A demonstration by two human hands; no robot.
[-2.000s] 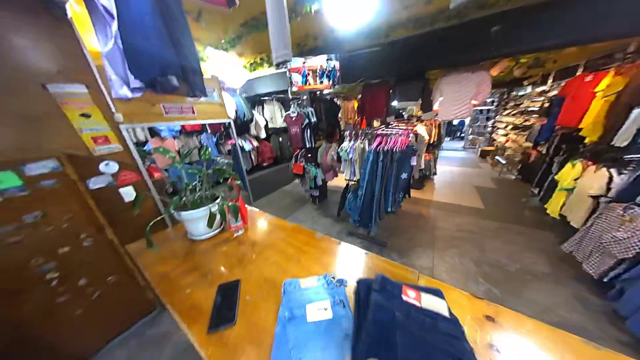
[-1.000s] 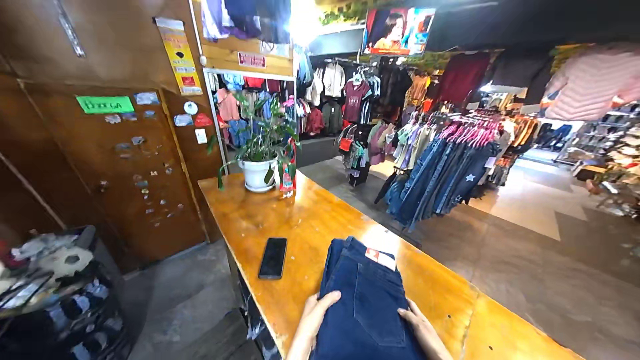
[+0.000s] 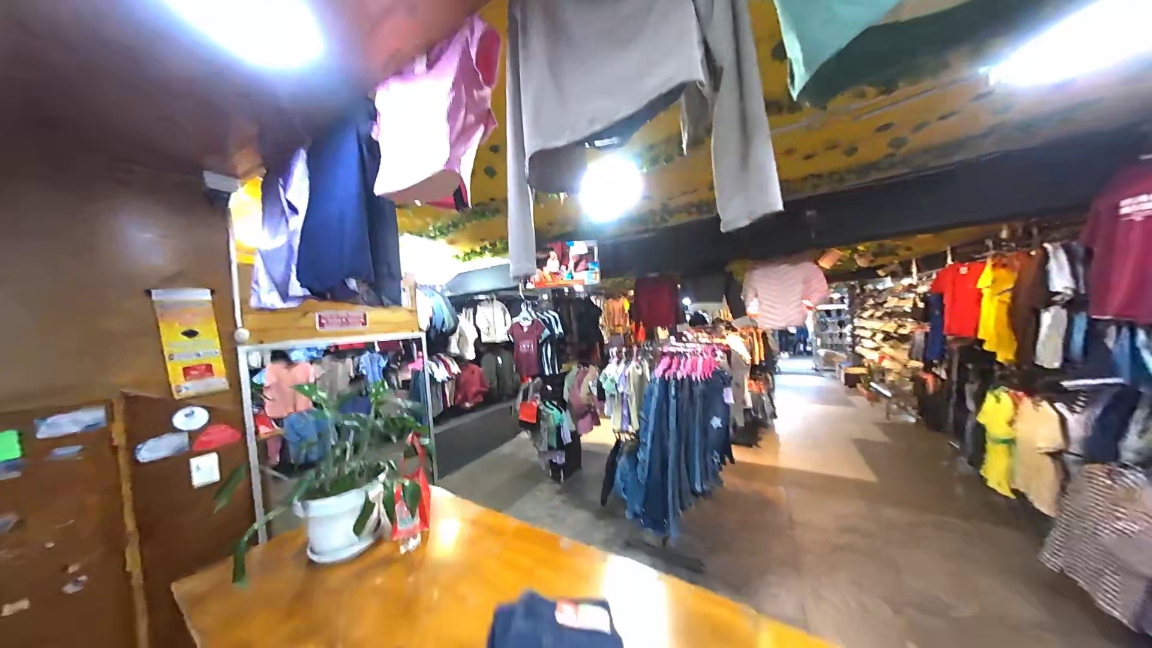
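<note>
Neither of my hands shows in the head view now. At the bottom edge, the top of the folded dark blue jeans [image 3: 540,625] lies on the glossy wooden counter [image 3: 450,589]. A red and white tag [image 3: 583,616] is on the jeans. The rest of the garment is cut off by the frame, so whether my hands touch it cannot be seen.
A potted plant in a white pot [image 3: 338,524] stands on the counter's left part, beside a red gift bag [image 3: 411,504]. Beyond are a rack of hanging jeans [image 3: 675,441], clothes along the right wall and a grey garment [image 3: 612,81] hanging overhead.
The view has tilted up. My two hands, on the sides of the dark jeans one second ago, are out of frame, as is the black phone. The light blue jeans show only in the oldest frame.
</note>
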